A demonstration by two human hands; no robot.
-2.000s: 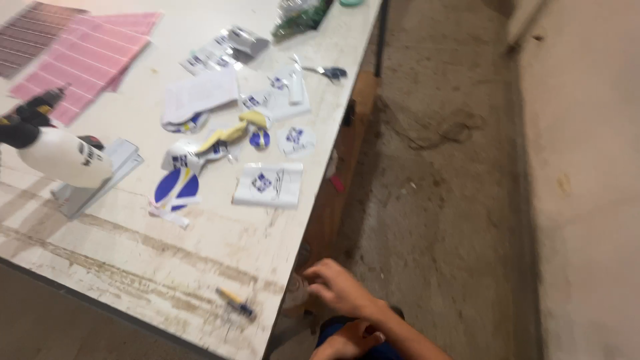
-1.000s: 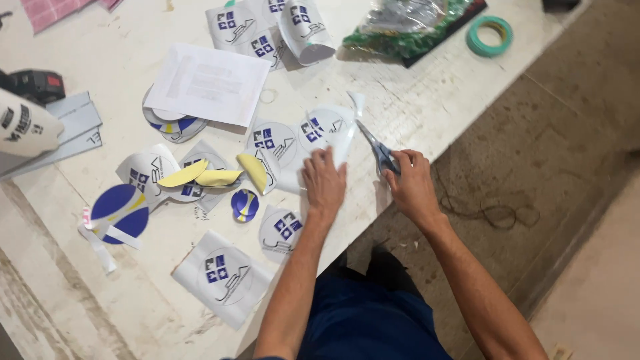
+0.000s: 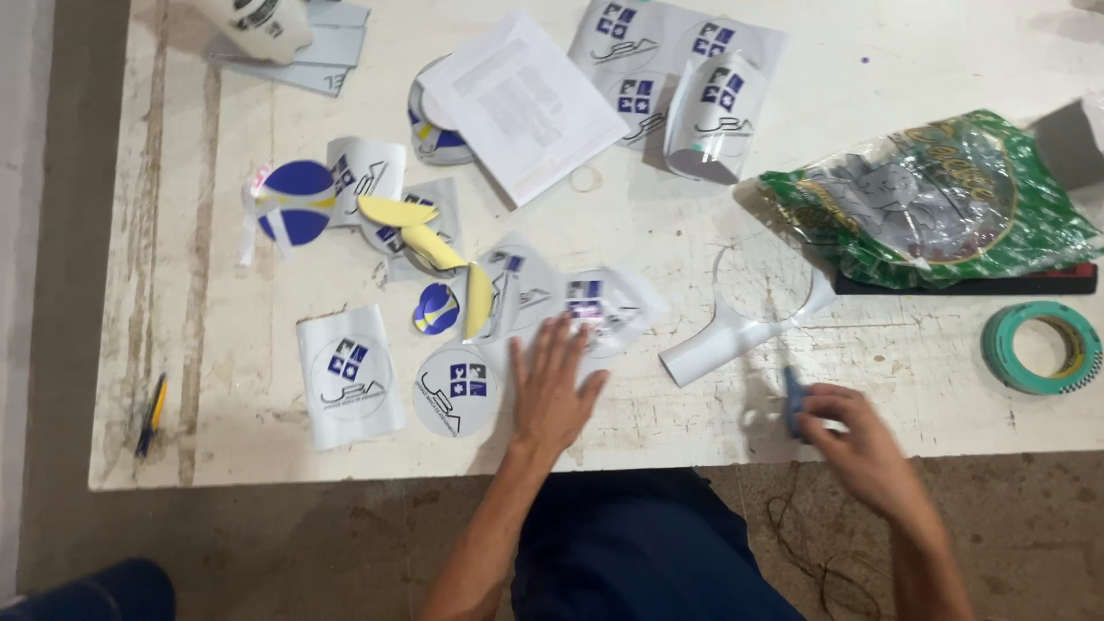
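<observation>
My left hand (image 3: 554, 384) rests with spread fingers on a printed sticker sheet (image 3: 522, 297) and the edge of a round sticker piece (image 3: 612, 315) beside it. My right hand (image 3: 849, 431) grips the blue handles of scissors (image 3: 793, 401) near the table's front edge; the blades are blurred. Just beyond the scissors lies a curled white sticker offcut (image 3: 733, 345) with a round hole. A cut round sticker (image 3: 455, 392) and a square printed sticker (image 3: 351, 379) lie left of my left hand. Yellow curved pieces (image 3: 479, 302) lie beside the sheet.
A green and clear plastic bag (image 3: 940, 198) and a roll of green tape (image 3: 1042, 348) are at the right. White paper (image 3: 526, 108) and more sticker sheets (image 3: 724, 112) lie farther back. A yellow and black pen-like tool (image 3: 153, 414) is at the left; a white bottle (image 3: 263, 30) stands behind.
The right hand has moved away from the sticker sheet with the scissors. A curled offcut with a round hole now lies apart from the other sheets. The view has turned and shifted.
</observation>
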